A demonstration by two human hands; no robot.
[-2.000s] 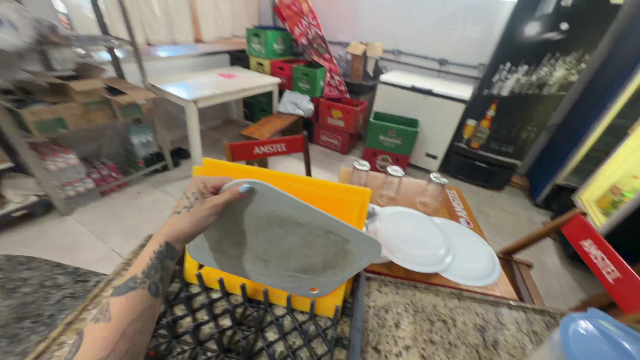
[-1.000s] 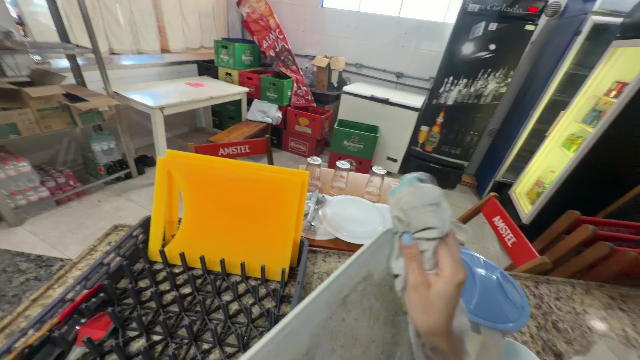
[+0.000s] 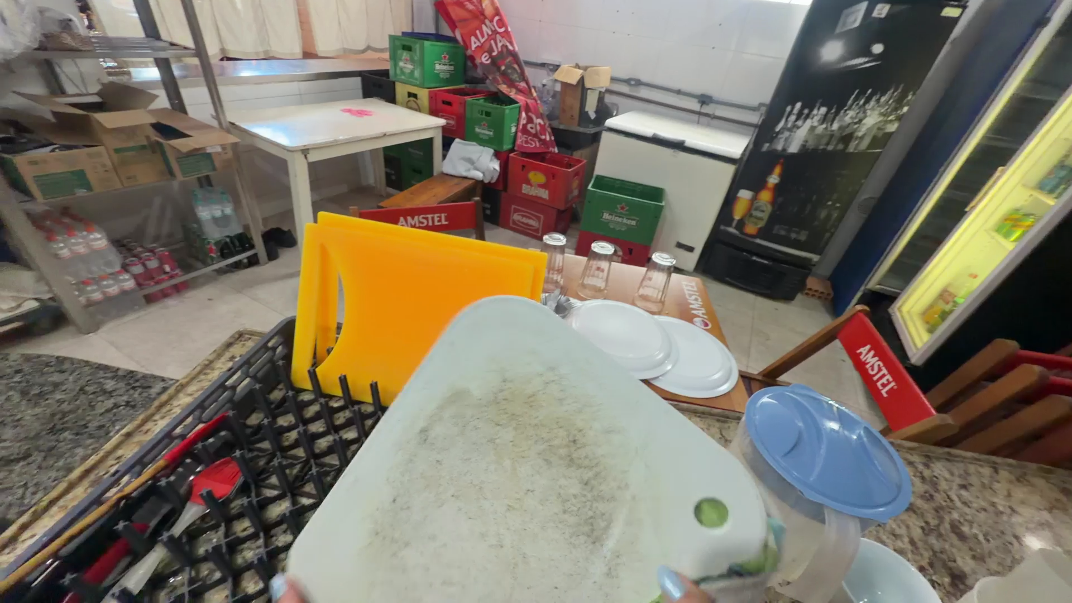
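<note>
A pale, stained plastic cutting board (image 3: 519,452) fills the lower middle of the view, tilted up. At its lower left edge, my left hand (image 3: 289,589) grips it; only a fingertip shows. My right hand (image 3: 682,586) holds the lower right edge, its thumb on the board's face and a patterned cloth (image 3: 758,561) beside it, partly behind the board. Most of both hands is hidden or out of frame. Behind and left, yellow cutting boards (image 3: 427,301) stand upright in a black plastic dish rack (image 3: 276,469), which also holds utensils with red parts (image 3: 216,481).
A clear pitcher with a blue lid (image 3: 825,448) stands on the granite counter (image 3: 997,494) at right, above a white bowl (image 3: 888,578). Beyond the counter, white plates (image 3: 695,356) and upturned glasses (image 3: 596,270) sit on a wooden table (image 3: 720,322). Red-backed chairs (image 3: 883,368) are nearby.
My right hand was against the board with the cloth a second ago; now it grips the lower right edge. The board has turned its broad face toward me and hides more of the rack.
</note>
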